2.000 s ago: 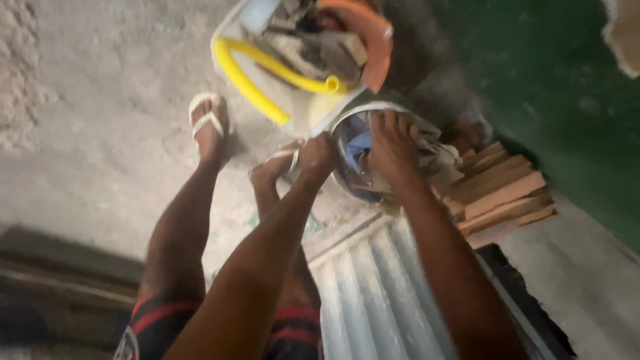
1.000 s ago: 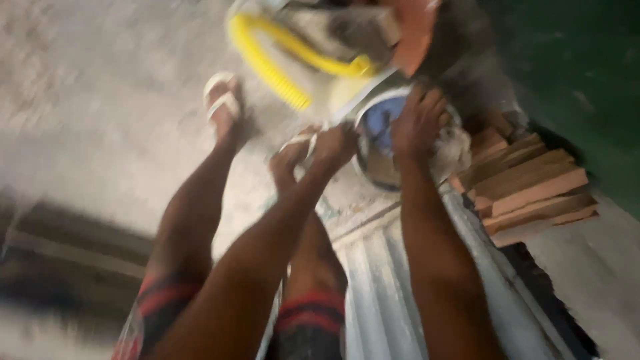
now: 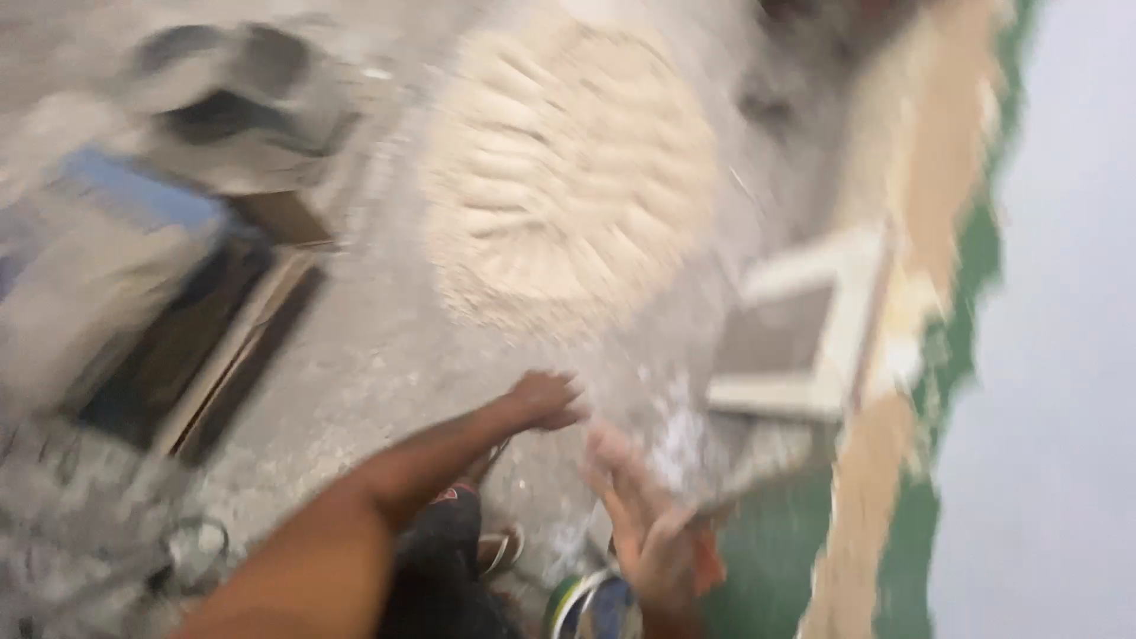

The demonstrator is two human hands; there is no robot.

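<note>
My left hand [image 3: 546, 399] is blurred over the concrete floor, just below a pale, sand-like pile [image 3: 568, 177], without touching it. Its fingers look partly bent, and I cannot tell whether anything is in them. Lower and to the right, my right hand [image 3: 661, 541] is beside a bucket [image 3: 559, 603] with something blue inside. A dusty, pinkish-orange shape stretches up from that hand; blur hides whether it is fingers or a held thing. The pile is roughly oval, with furrows across its top.
A pale rectangular frame [image 3: 843, 355] stands by the green and white wall [image 3: 1029, 355] on the right. On the left are a blurred box-like object with a blue top [image 3: 142, 191] and dark round shapes [image 3: 266, 62]. A sandalled foot [image 3: 501, 546] is near the bucket.
The view has swung far, bringing the pale pile and frame into sight. Both hands were at the bucket's rim; my left hand is now away from it, over the floor.
</note>
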